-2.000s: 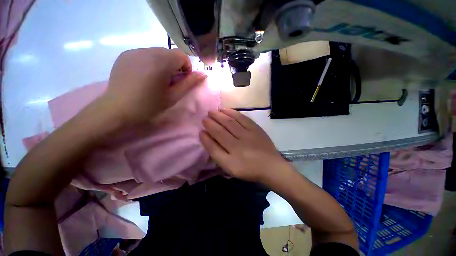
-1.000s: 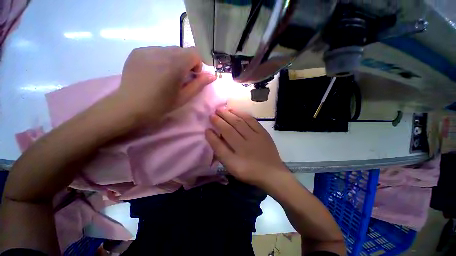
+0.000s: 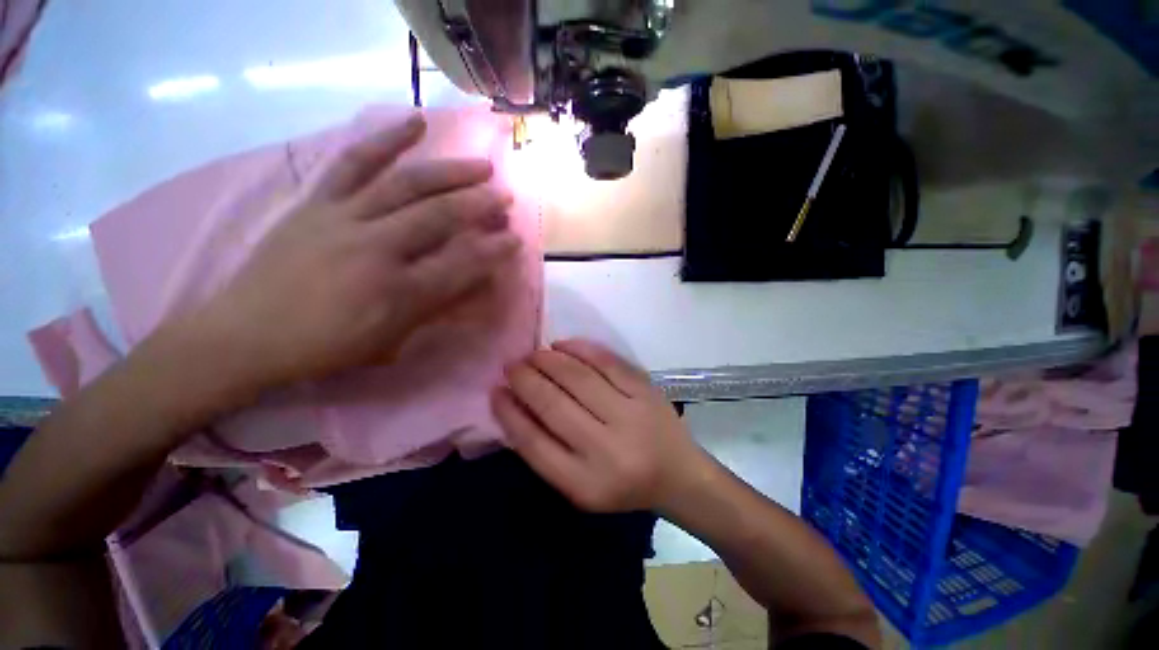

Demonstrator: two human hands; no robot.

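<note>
The pink cloth (image 3: 191, 241) lies on the white table left of the needle, its lower part over the front edge. Its straight right edge runs from the presser foot (image 3: 519, 130) down to my right hand. My left hand (image 3: 369, 260) lies flat on the cloth, fingers spread, just left of and below the foot. My right hand (image 3: 591, 425) pinches the cloth's edge near the table's front. The sewing machine head (image 3: 763, 76) stands above, its lamp glaring at the needle. The needle itself is lost in the glare.
A black pad (image 3: 750, 235) right of the needle bears a beige piece (image 3: 778, 102) and a pen (image 3: 816, 184). A round dark knob (image 3: 609, 152) hangs beside the foot. A blue crate (image 3: 947, 508) stands below the ridged table edge (image 3: 813, 378), near more pink cloth (image 3: 1042, 476).
My left hand has opened from a pinch near the foot and spread flat on the cloth. My right hand has moved down along the edge towards the table's front. The view has shifted.
</note>
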